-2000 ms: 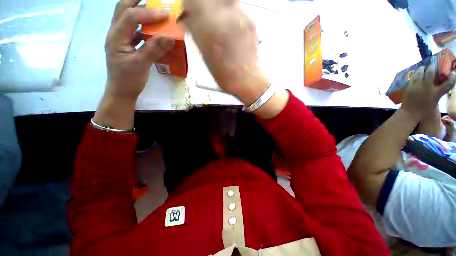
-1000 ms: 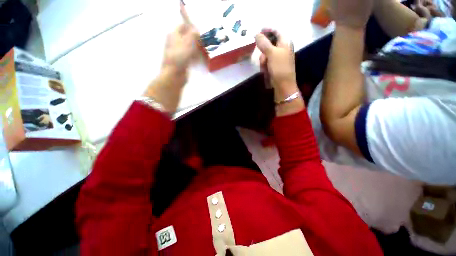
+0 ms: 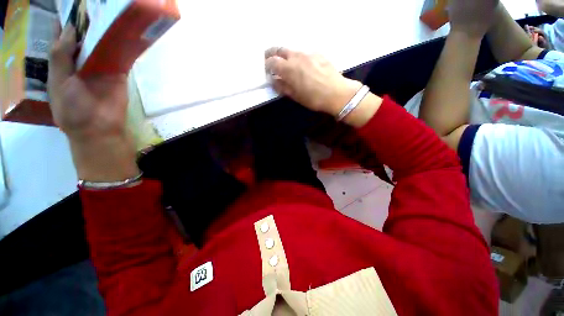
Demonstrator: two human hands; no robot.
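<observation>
My left hand [image 3: 93, 114] grips an orange and white retail box [image 3: 128, 38] at the upper left, raised and tilted, its orange side towards me. My right hand [image 3: 306, 77] is low over the near right edge of a flat white sheet [image 3: 198, 71] on the table. Its fingers are curled together with the fingertips at the sheet; whether anything is pinched in them cannot be told. No sticker is visible.
A second retail box [image 3: 28, 68] stands behind my left hand at the far left. The white table's dark front edge [image 3: 396, 54] runs diagonally. A coworker's arm [image 3: 461, 83] and another orange box [image 3: 435, 13] are at the upper right. Brown cartons [image 3: 510, 271] are on the floor.
My left hand has moved left, lifting the box that lay near my right hand a second ago. My right hand has moved left to the sheet; its dark object no longer shows.
</observation>
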